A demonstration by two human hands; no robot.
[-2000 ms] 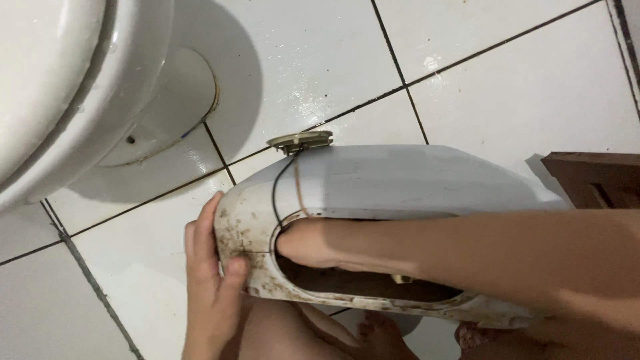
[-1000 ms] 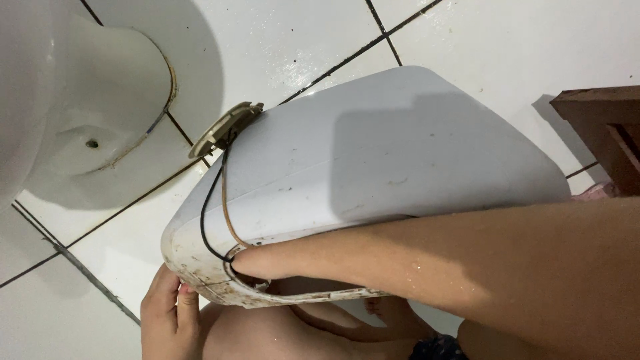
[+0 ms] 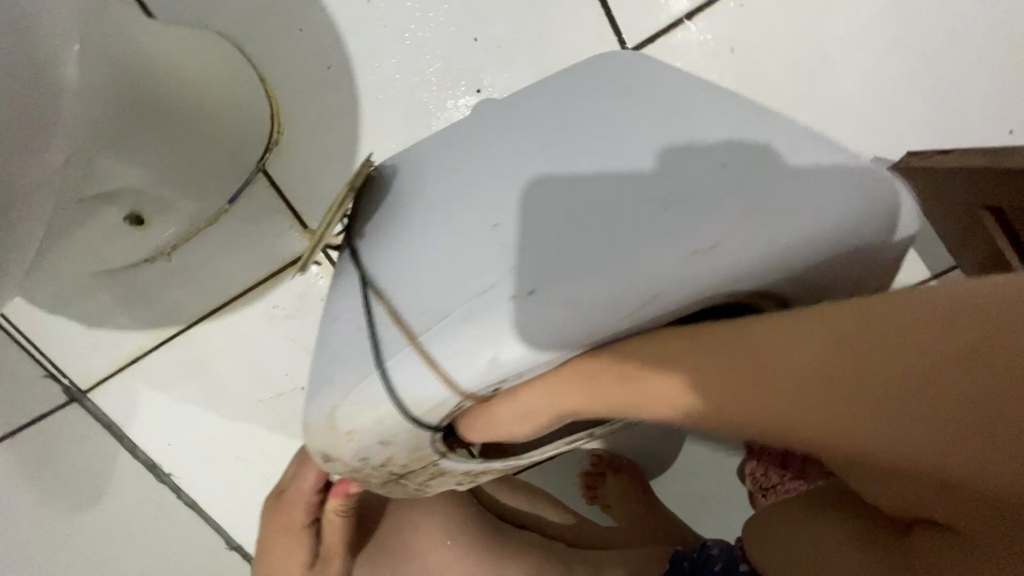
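Note:
A white plastic housing (image 3: 480,232) with a dirt-stained lower edge is tilted over my bent legs. My left hand (image 3: 308,512) grips its lower left corner, thumb against the edge. My right hand (image 3: 520,408) reaches into the long oval opening in the housing; its fingers are hidden inside, so what they touch cannot be seen. A black cable (image 3: 374,344) and a brown cable (image 3: 420,348) run from the opening up to a thin greenish-beige round part (image 3: 340,212), seen nearly edge-on at the housing's upper left side.
The white ceramic base of a toilet (image 3: 168,136) stands at the left. Brown wooden furniture (image 3: 968,208) is at the right edge. White floor tiles (image 3: 200,400) with dark joints, wet in places, lie around. My bare foot (image 3: 620,488) is below the housing.
The housing has been turned, so more of its broad smooth face shows, and the round part now appears nearly edge-on. My right hand stays in the opening and my left hand at the corner.

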